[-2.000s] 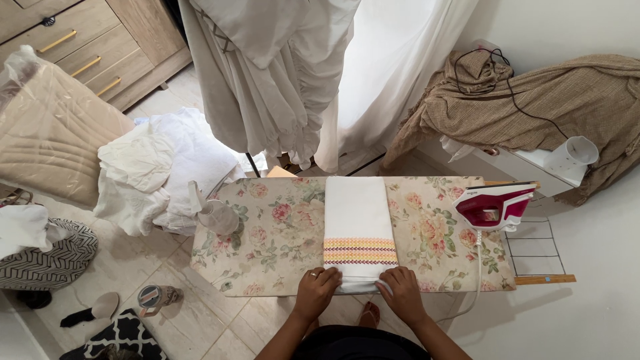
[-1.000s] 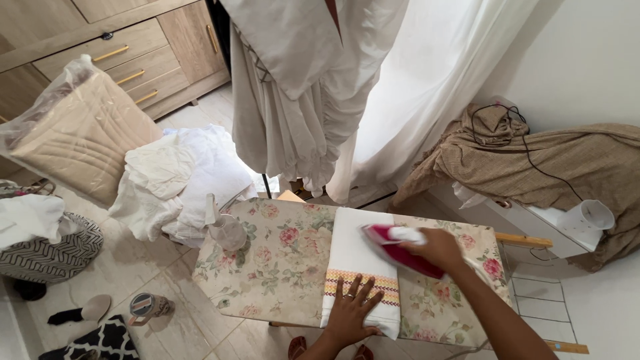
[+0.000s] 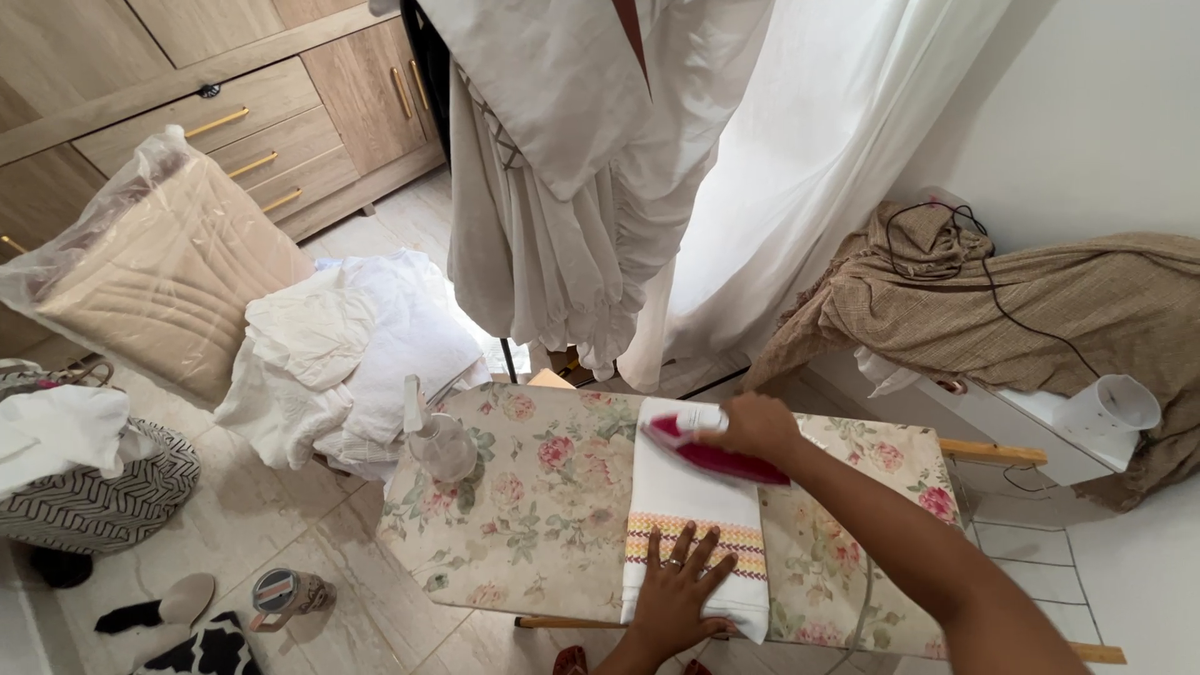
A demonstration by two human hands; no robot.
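Note:
A folded white cloth (image 3: 698, 506) with yellow, orange and purple embroidered bands lies across the floral ironing board (image 3: 544, 506). My right hand (image 3: 761, 429) grips the handle of a magenta and white clothes iron (image 3: 717, 455), which rests over the far half of the cloth, its tip toward the left. Fingers spread, my left hand (image 3: 680, 591) presses flat on the cloth's near end, partly over the embroidery. A clear spray bottle (image 3: 442, 445) stands at the left end of the board. The iron's cord runs down behind my right forearm.
White garments (image 3: 366, 356) are heaped beyond the board's left end, beside a plastic-bagged beige cushion or bedding (image 3: 178, 272). Pale clothes (image 3: 572, 187) hang just past the far edge. A lidded tumbler (image 3: 291, 592) stands on the tiled floor. Brown cloth (image 3: 1031, 300) covers furniture at right.
Both hands were at the cloth's near edge two seconds ago, with the iron at the board's right end. My right hand took the iron onto the cloth, then moved it farther toward the far end.

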